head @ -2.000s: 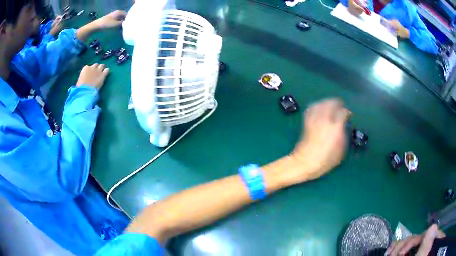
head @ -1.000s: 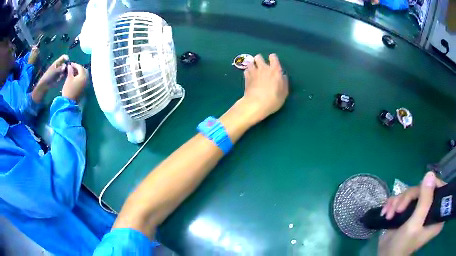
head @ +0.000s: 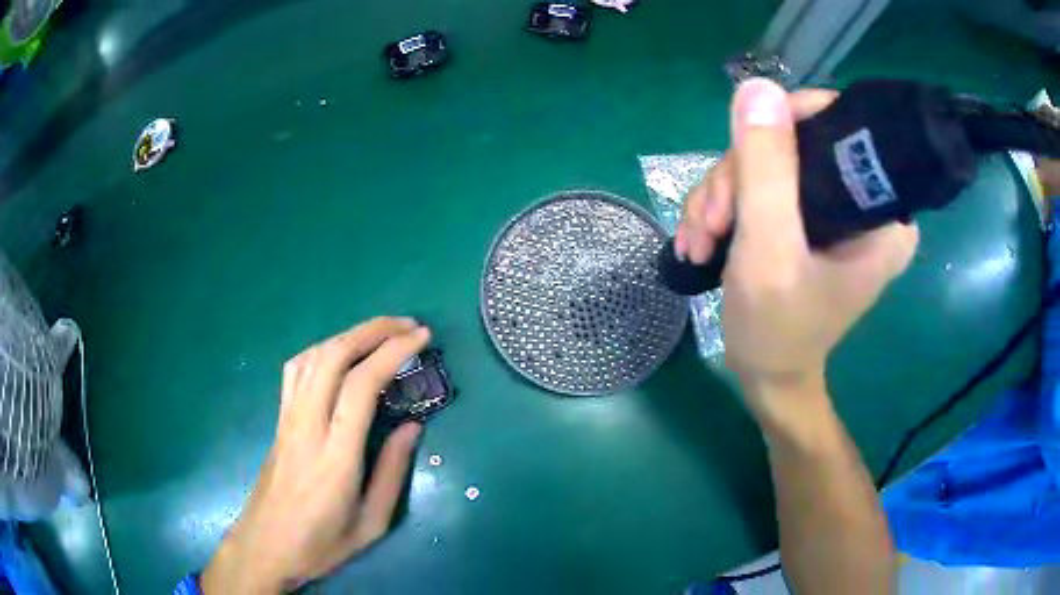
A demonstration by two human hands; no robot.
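My left hand (head: 331, 447) holds a small black housing (head: 416, 387) on the green bench between thumb and fingers, left of the round tray. My right hand (head: 785, 250) grips a thick black electric screwdriver (head: 889, 163) with a white label. Its tapered nose points left over the right rim of the round perforated screw tray (head: 558, 337); the bit tip is hard to make out. Whether a screw is on it, I cannot tell. Two tiny pale rings (head: 472, 493) lie on the bench just right of my left thumb.
A crinkled clear plastic bag (head: 671, 183) lies beside the tray, partly behind my right hand. Black units (head: 416, 54) and a white-and-gold part (head: 154, 143) lie farther off. The white fan (head: 29, 395) stands at left with its cord. A metal rail (head: 823, 41) is at top right.
The view has swung toward the tray. My left hand has come back from the far white-and-gold part and now holds a black housing near the tray. My right hand still holds the screwdriver.
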